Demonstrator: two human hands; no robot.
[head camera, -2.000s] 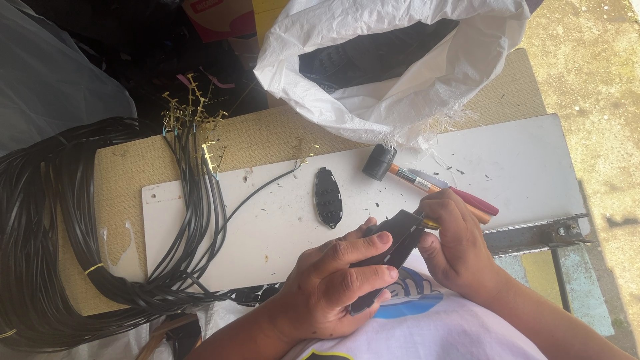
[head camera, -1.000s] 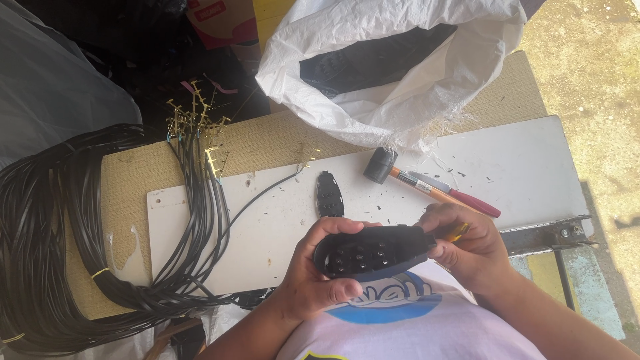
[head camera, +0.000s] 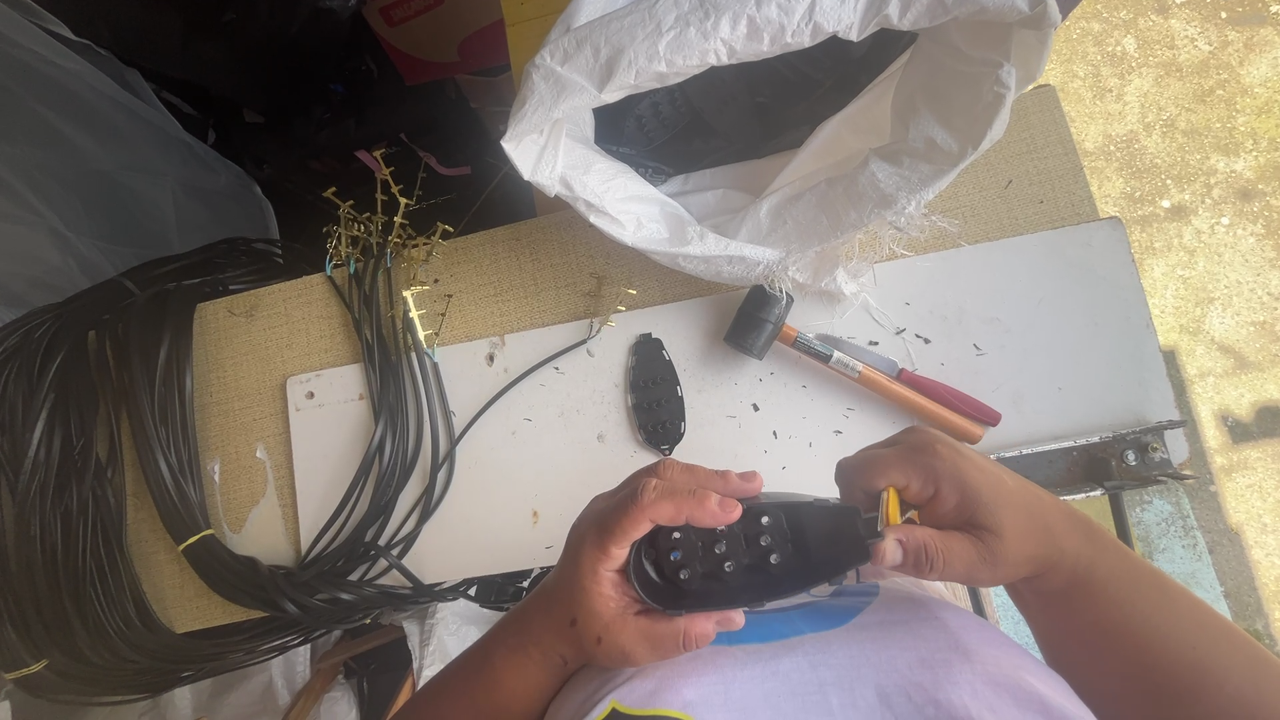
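My left hand (head camera: 650, 560) grips a black plastic power-strip housing (head camera: 755, 555), its inner side with holes turned up. At the narrow right end of the housing, my right hand (head camera: 950, 505) is closed on a small yellow-handled tool (head camera: 889, 508); its working end is hidden. A matching black plastic cover (head camera: 657, 395) lies on the white board (head camera: 560, 440) beyond my left hand. To the right of that cover are a rubber mallet (head camera: 758, 322) with an orange handle and a knife (head camera: 945, 395) with a red handle.
Coiled black cables (head camera: 170, 430) with brass contact strips (head camera: 385, 230) at their ends cover the left side. A white woven sack (head camera: 740, 230) holding black plastic parts stands at the back. A metal bracket (head camera: 1090, 458) is at the board's right edge, and black scraps are scattered about.
The black housing has been turned from a steep tilt to lie across my hands, with its holed inner side in view. My right hand remains at its end.
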